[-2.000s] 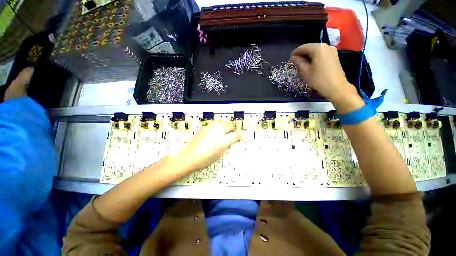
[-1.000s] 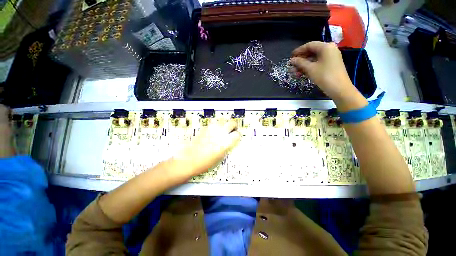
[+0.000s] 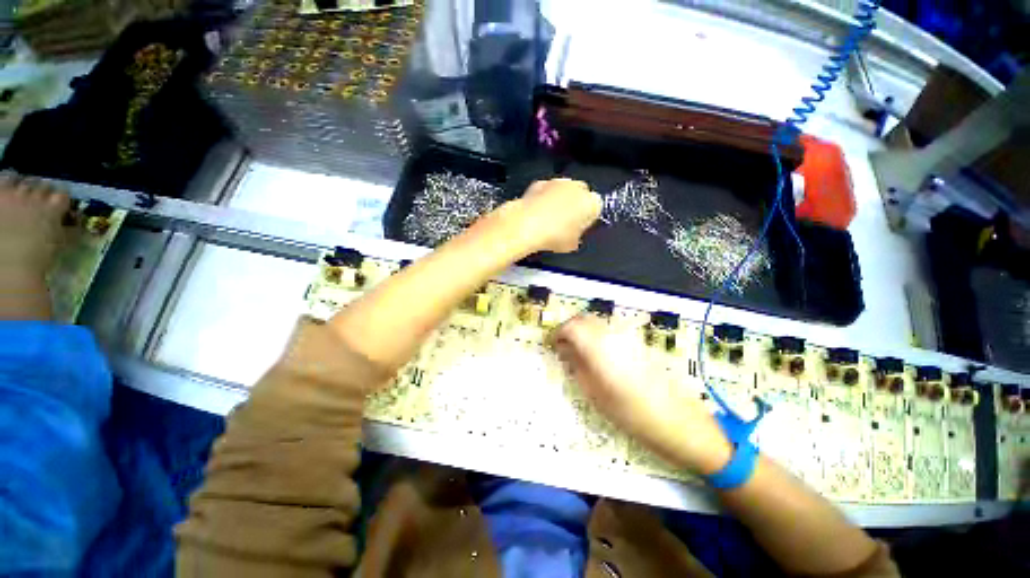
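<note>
The circuit board panel lies between the metal rails, with black and copper-coloured parts along its far edge. My left hand is over the large black tray, its curled fingers beside a pile of small leaded components. My right hand, with a blue strap on the wrist, is low over the panel near its far edge, fingertips bent down. Whether either hand holds a component cannot be seen. Another pile of components lies further right in the tray.
A small black tray of silvery parts stands left of the large tray. Stacked clear trays with copper-orange rings stand behind it. A red container is at the right. A blue cord hangs across. A neighbour's hand is at far left.
The view has turned, so the bench looks tilted. My left hand has gone from the panel to the large tray. My right hand has left the right pile and is now over the panel.
</note>
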